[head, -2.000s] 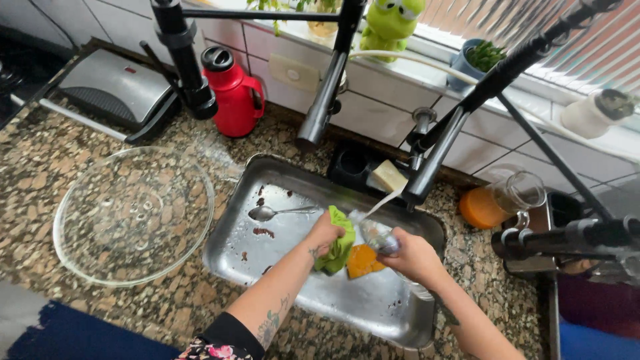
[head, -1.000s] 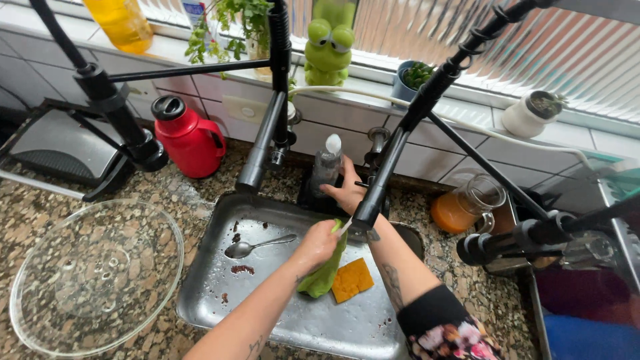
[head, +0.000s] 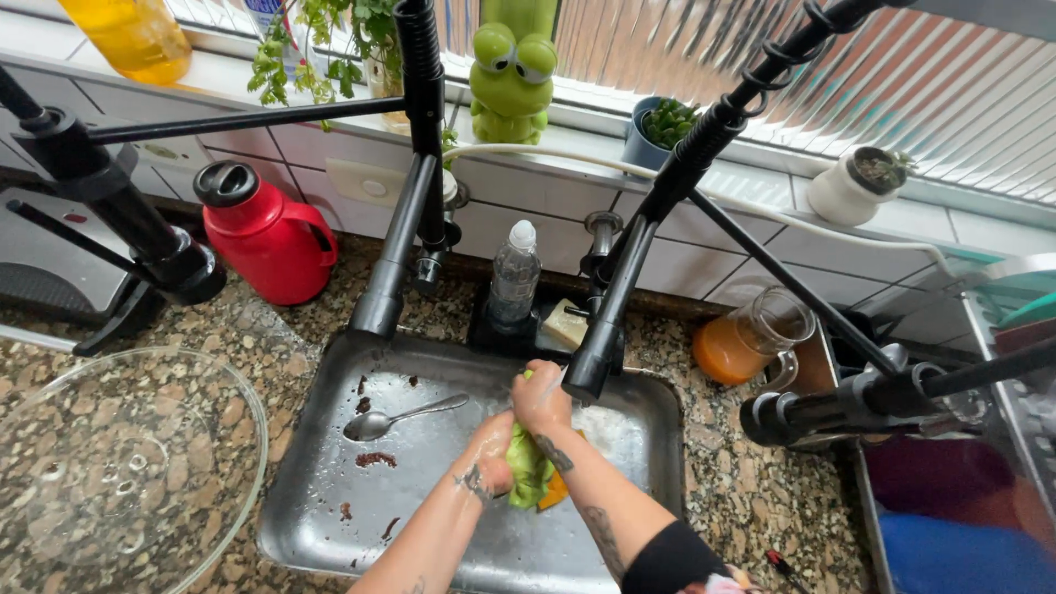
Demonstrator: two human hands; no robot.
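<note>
Both hands are over the rectangular metal pan [head: 313, 511], pressed around a crumpled green cloth [head: 528, 466]. My left hand [head: 491, 454] grips the cloth from the left; my right hand [head: 542, 396] holds its upper end. Under and beside the cloth lies an orange cloth or sponge [head: 554, 492], partly hidden. A metal spoon [head: 371, 424] rests at the pan's left among dark brown bits of residue [head: 376, 459]. Behind the pan, a clear plastic bottle [head: 514, 280] with a white cap stands in a black holder [head: 487, 330], next to a pale bar of soap [head: 566, 323].
A round glass plate [head: 260, 429] lies left on the granite counter. Behind are a red thermos jug [head: 268, 239] and a glass pitcher of orange liquid [head: 734, 346]. Black stand tubes [head: 635, 289] cross the view above the pan. A metal dish rack [head: 986, 363] stands right.
My right hand has let go of the clear bottle, which stands in the black holder, and has moved onto the green cloth beside my left hand.
</note>
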